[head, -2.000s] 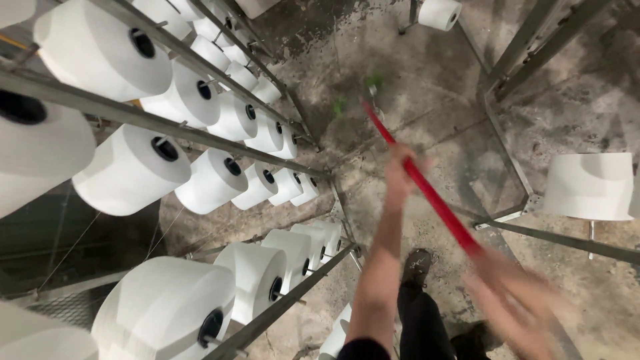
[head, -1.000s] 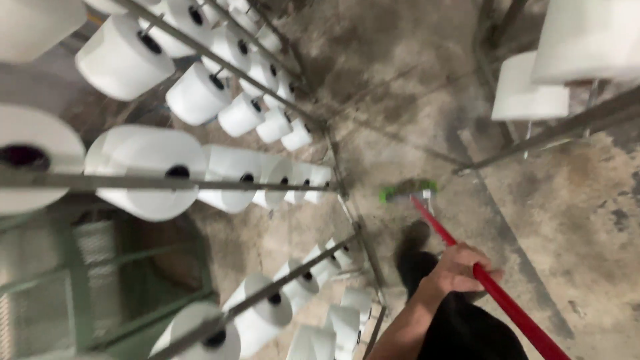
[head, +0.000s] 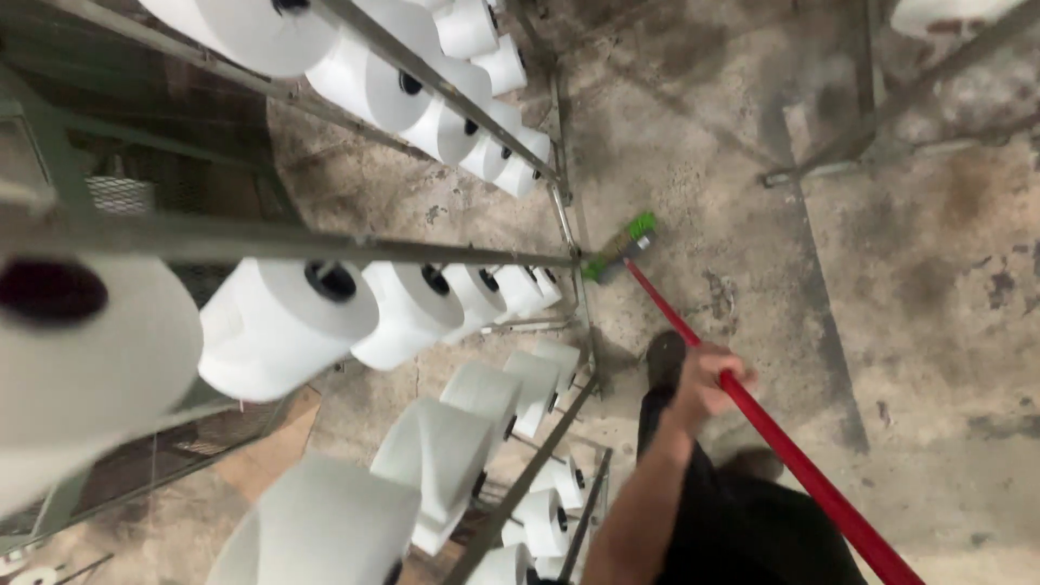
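Note:
My left hand (head: 713,382) is closed around the red handle (head: 792,463) of a push broom, partway along it. The handle slants from the lower right corner up to the broom head (head: 621,248), which has green bristles at both ends and lies on the concrete floor. The left end of the head is close beside the foot of a metal creel frame. My right hand is out of view, and the upper part of the handle runs out at the bottom edge.
White yarn cones (head: 288,325) sit on pegs along the metal frame (head: 390,248) at left. Another frame's foot (head: 780,177) stands at upper right. Stained concrete floor (head: 934,325) extends to the right. My shoe (head: 666,357) is just below the broom head.
The broom head, beyond my hands two seconds ago, is nearer my feet and beside the left frame. Since one second ago it has turned to a slant. My right hand has left the view.

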